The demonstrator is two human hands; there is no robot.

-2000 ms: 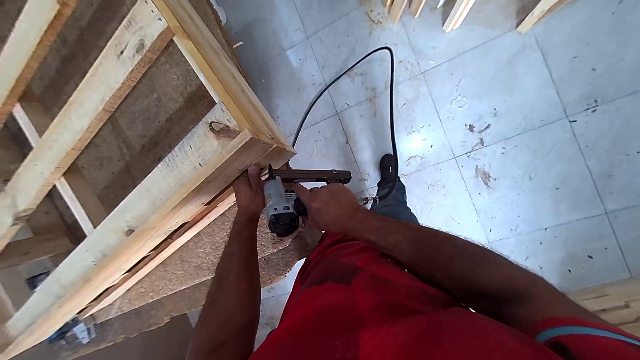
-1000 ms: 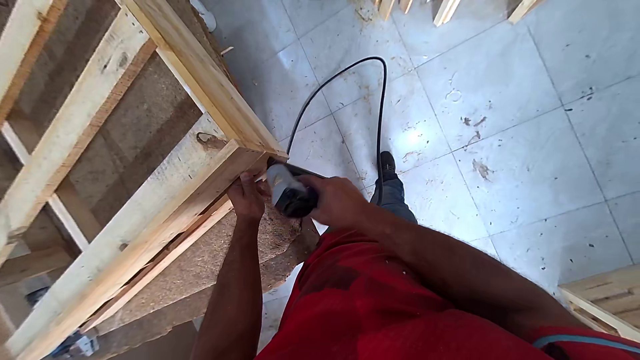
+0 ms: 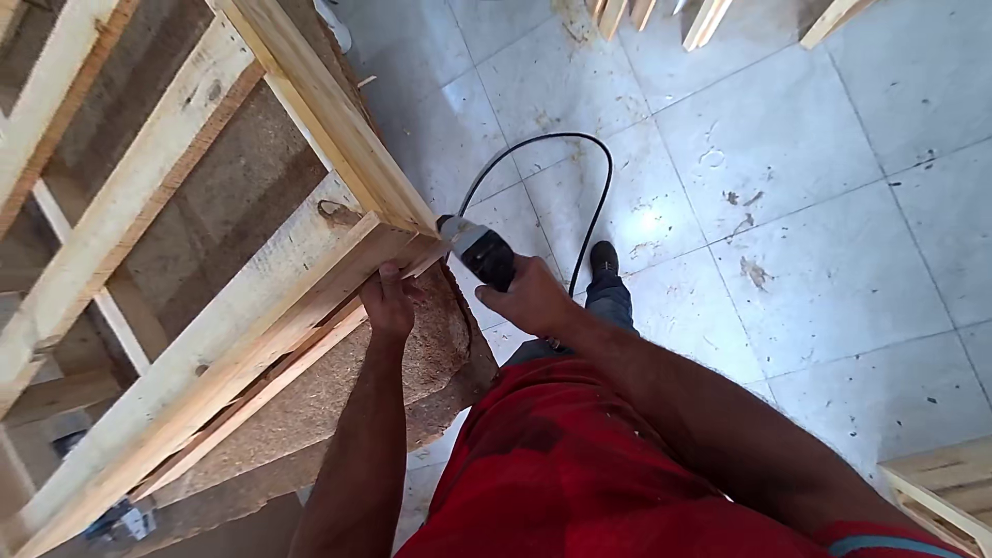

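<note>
A pneumatic stapler or nailer (image 3: 482, 249), grey and black, is held in my right hand (image 3: 531, 298) beside the near right corner of a wooden frame (image 3: 256, 287). Its nose is not clearly visible. From the tool a black air hose (image 3: 570, 136) loops over the floor. My left hand (image 3: 389, 301) grips the underside of the frame's front board close to that corner, with fingertips on the wood. Below the frame lies a particle board panel (image 3: 310, 407) with a rough edge.
Wooden slats (image 3: 132, 186) cross the frame at the left. Cut lumber ends (image 3: 705, 23) jut in at the top. Another wooden piece (image 3: 945, 480) stands at the lower right. The tiled floor (image 3: 821, 256) bears scraps, and my shoe (image 3: 604, 257) is near the hose.
The tool in my right hand has turned and moved from the front side of the frame's corner to its right side. My left hand remains at the front board.
</note>
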